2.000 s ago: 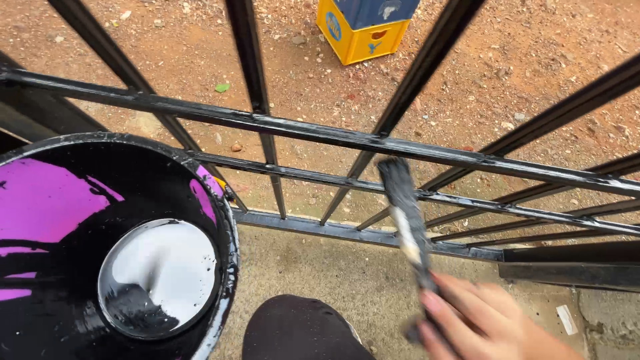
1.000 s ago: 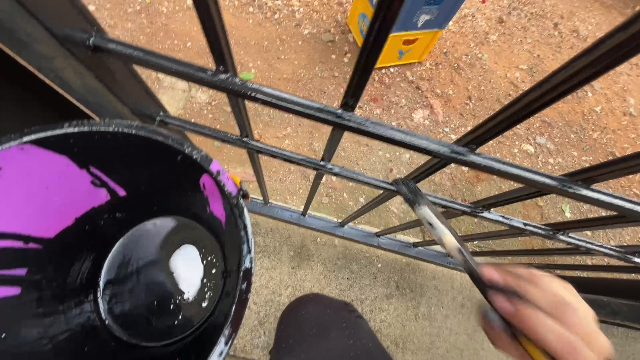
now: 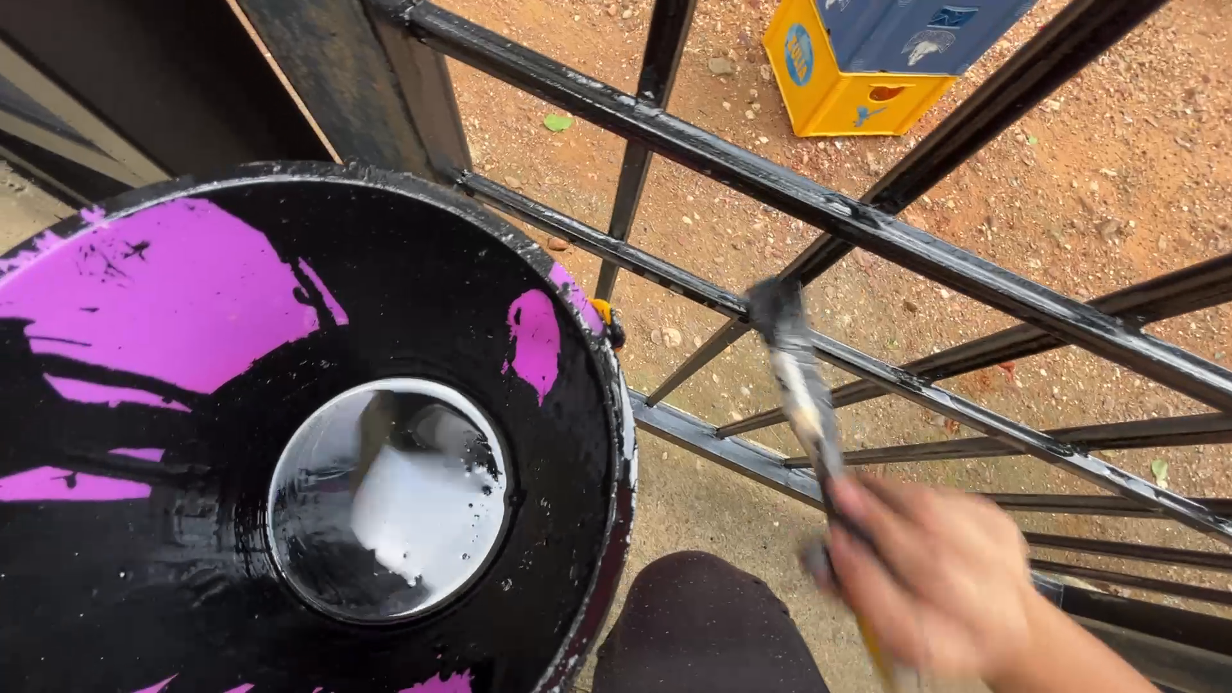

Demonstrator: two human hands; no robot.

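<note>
My right hand (image 3: 924,577) is closed around the handle of a paintbrush (image 3: 804,385) at lower right. The dark bristles touch the lower rail (image 3: 664,274) of a black metal railing, near a crossing with an upright bar. Above it runs a thicker upper rail (image 3: 731,159). A large purple bucket (image 3: 183,289), its inside largely coated in black paint, fills the left side. Glossy black paint (image 3: 327,500) lies at its bottom and reflects light. My left hand is out of view.
Beyond the railing, a blue crate (image 3: 905,34) rests on a yellow crate (image 3: 866,104) on reddish gravelly ground. A dark metal post (image 3: 385,87) stands behind the bucket. My knee (image 3: 707,626) is at bottom centre, over a concrete floor (image 3: 693,500).
The brush has moved left along the lower rail since one second ago, still in my right hand. Two seconds ago its bristles were at the upper rail. The view has shifted.
</note>
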